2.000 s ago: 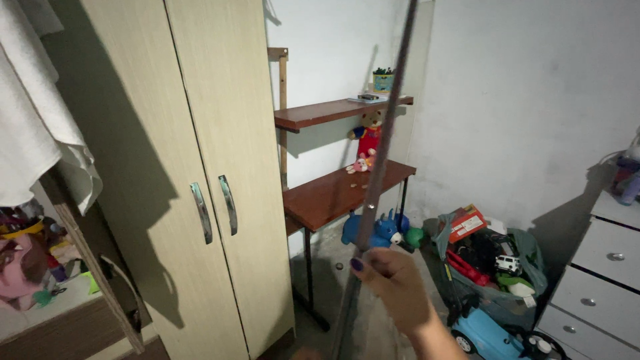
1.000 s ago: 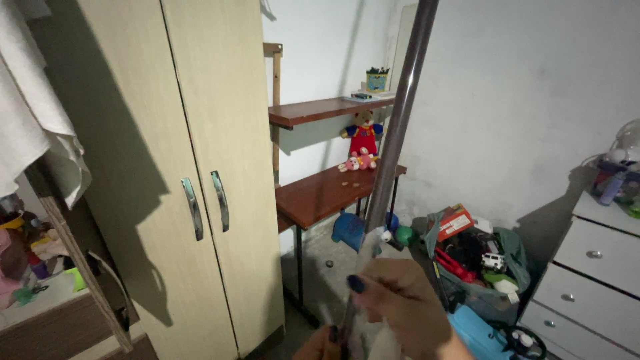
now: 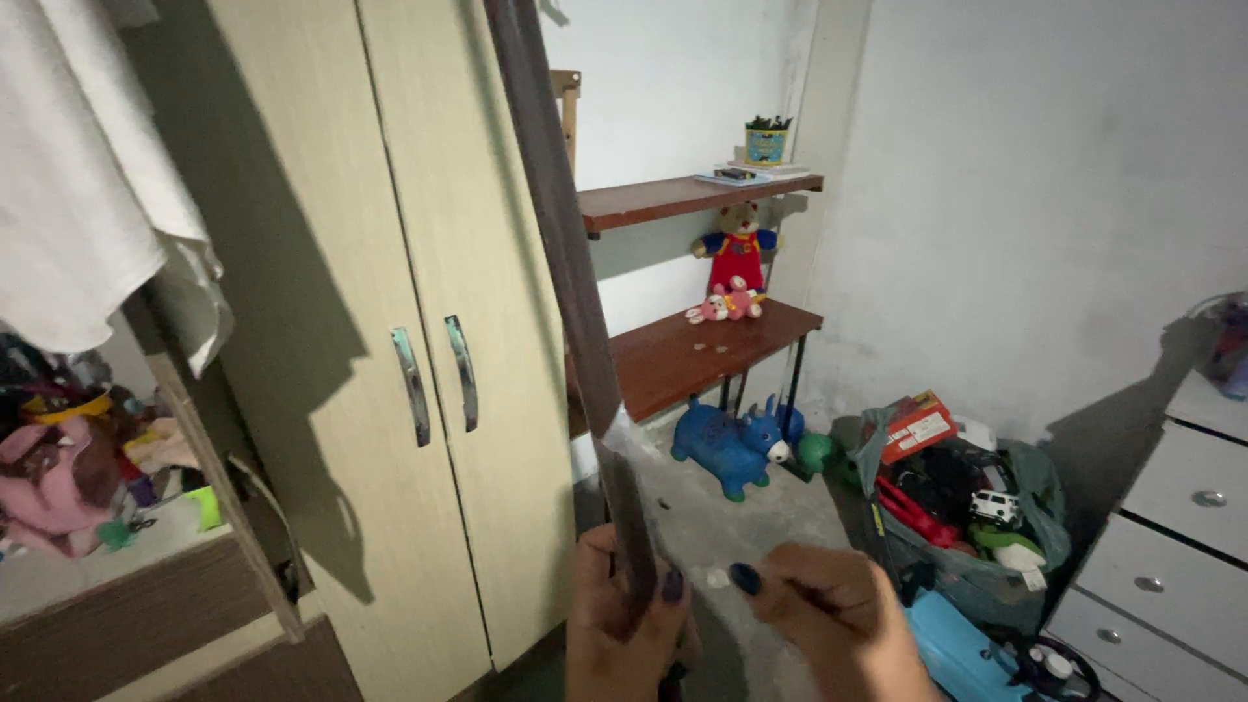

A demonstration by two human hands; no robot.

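Note:
A long dark strip or pole [image 3: 575, 263] rises from the bottom middle to the top edge, leaning left. My left hand [image 3: 629, 614] is closed around its lower end, with the thumb in dark nail polish on the front. To the right, my right hand [image 3: 838, 614] pinches a thin translucent film, perhaps clear tape [image 3: 717, 577], between thumb and fingers. The film seems to stretch to the strip, where a whitish piece [image 3: 624, 437] clings above my left hand. The lower tip of the strip is hidden.
A cream wardrobe [image 3: 517, 487] stands left, beside a hanging white cloth [image 3: 78, 175]. Behind are wooden shelves [image 3: 702, 361] with a teddy bear [image 3: 738, 253]. A blue toy animal [image 3: 726, 444], a toy bag [image 3: 1024, 575] and a drawer unit [image 3: 1170, 526] stand right.
The strip now leans left rather than right. My left hand has come into fuller view, gripping the strip's lower end. My right hand has moved off the strip, to the right.

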